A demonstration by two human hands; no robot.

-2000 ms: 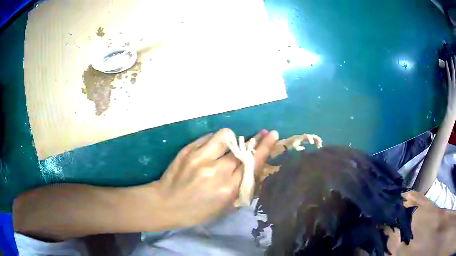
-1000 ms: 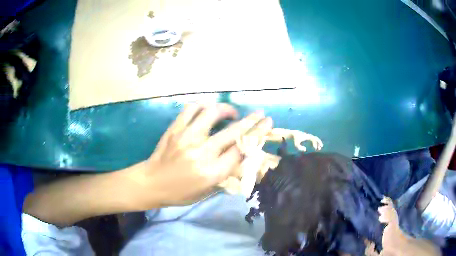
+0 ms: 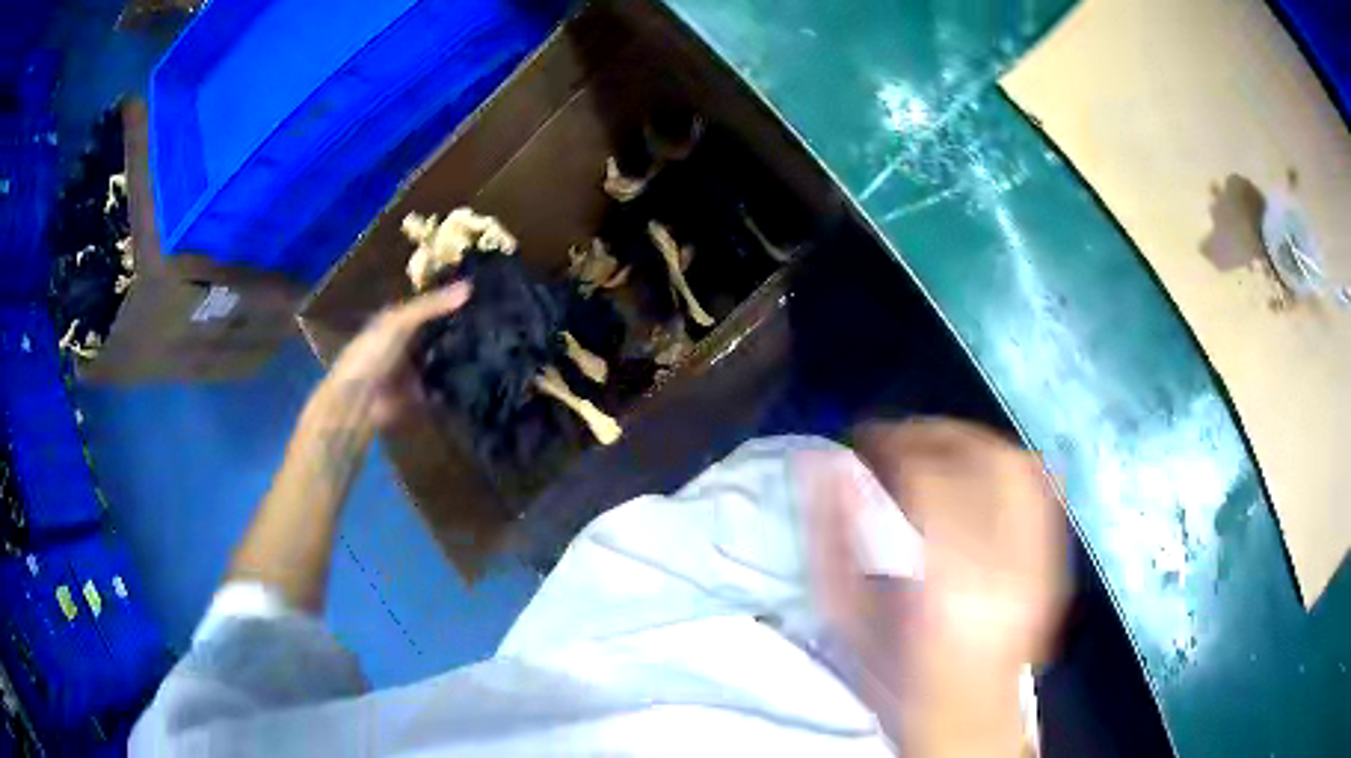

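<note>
A joined figure [image 3: 496, 333], with beige arms at the upper end, a black ragged body and two beige legs, is over the left part of an open brown carton [image 3: 519, 163]. My left hand [image 3: 388, 353] is at its left side, fingers on the black part; the far fingers are hidden. More black parts with beige limbs [image 3: 674, 267] lie in the carton. My right hand [image 3: 941, 548] is blurred, over my lap near the table edge, and I cannot tell whether it holds anything.
An empty blue tote [image 3: 326, 104] stands beyond the carton. Another carton [image 3: 185, 319] with similar parts is at far left. The green table [image 3: 1022, 282] curves along the right, bearing a cardboard sheet [image 3: 1185, 163] and a whitish dish [image 3: 1295, 245].
The view has swung left and down, from the table to the carton. The figure has moved from in front of my body to the carton, with my left hand at it. My right hand is apart from it.
</note>
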